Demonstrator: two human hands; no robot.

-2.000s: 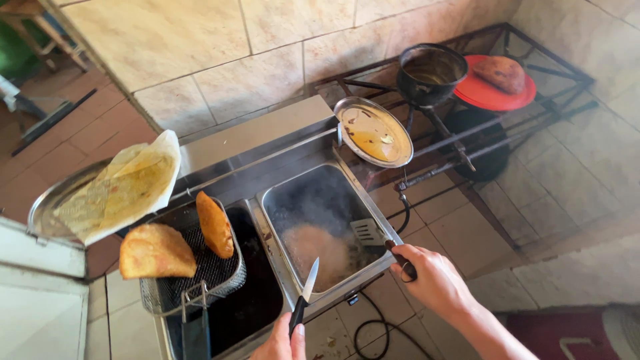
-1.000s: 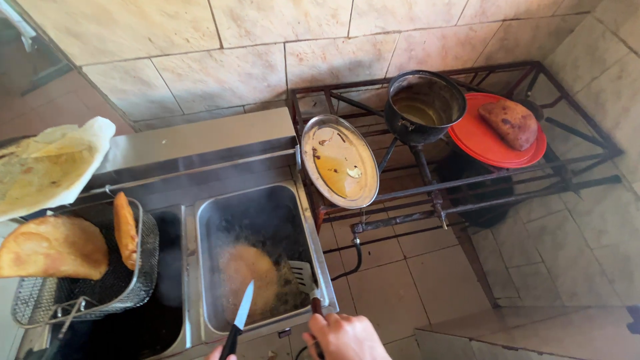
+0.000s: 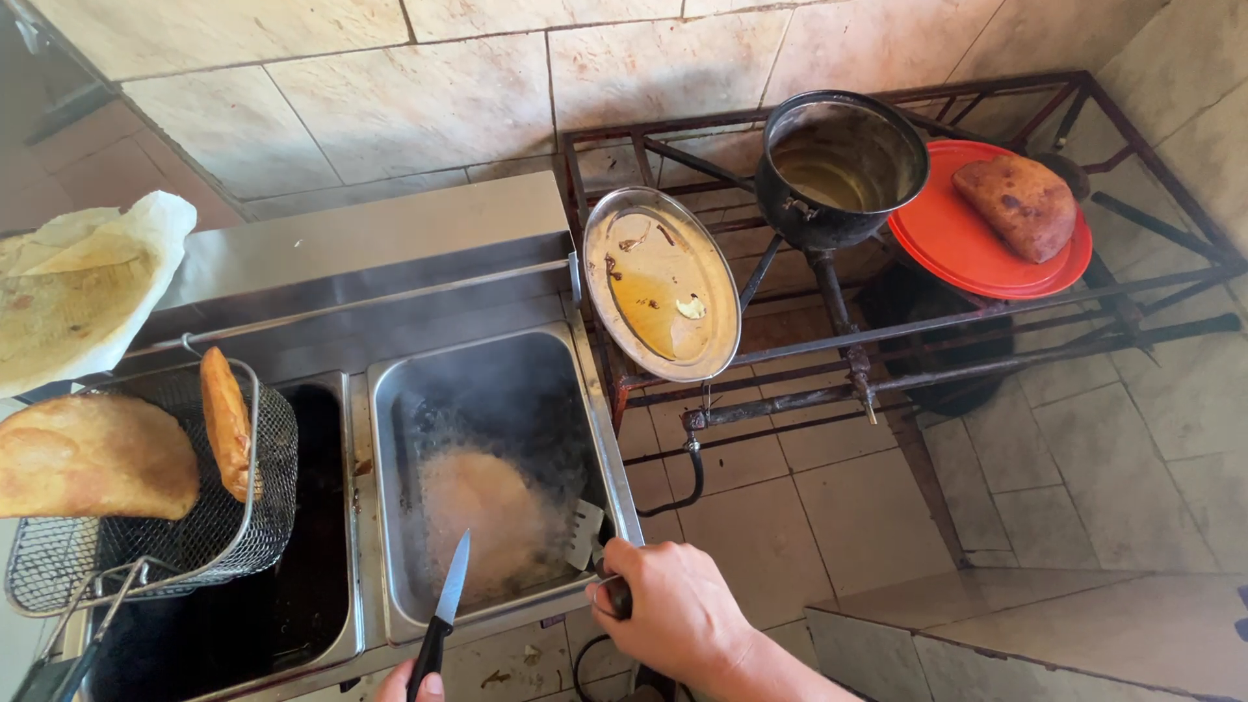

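My left hand, at the bottom edge, holds the black handle of a small knife, its blade pointing up over the rim of the right fryer vat. My right hand grips the dark handle of a slotted metal spatula, whose head is inside the vat at its right side. Between the two tools, a pale, round piece of dough bubbles in the oil under steam. To the left, a wire fryer basket holds a browned turnover and a narrower fried piece.
An oval metal tray with oil and scraps leans beside the fryer. A metal-frame gas stove carries a black pot and a red plate with a fried turnover. Oily paper lies at far left.
The camera view has shifted toward the stove since the earliest frame. Both hands still hold the knife and the spatula at the right vat.
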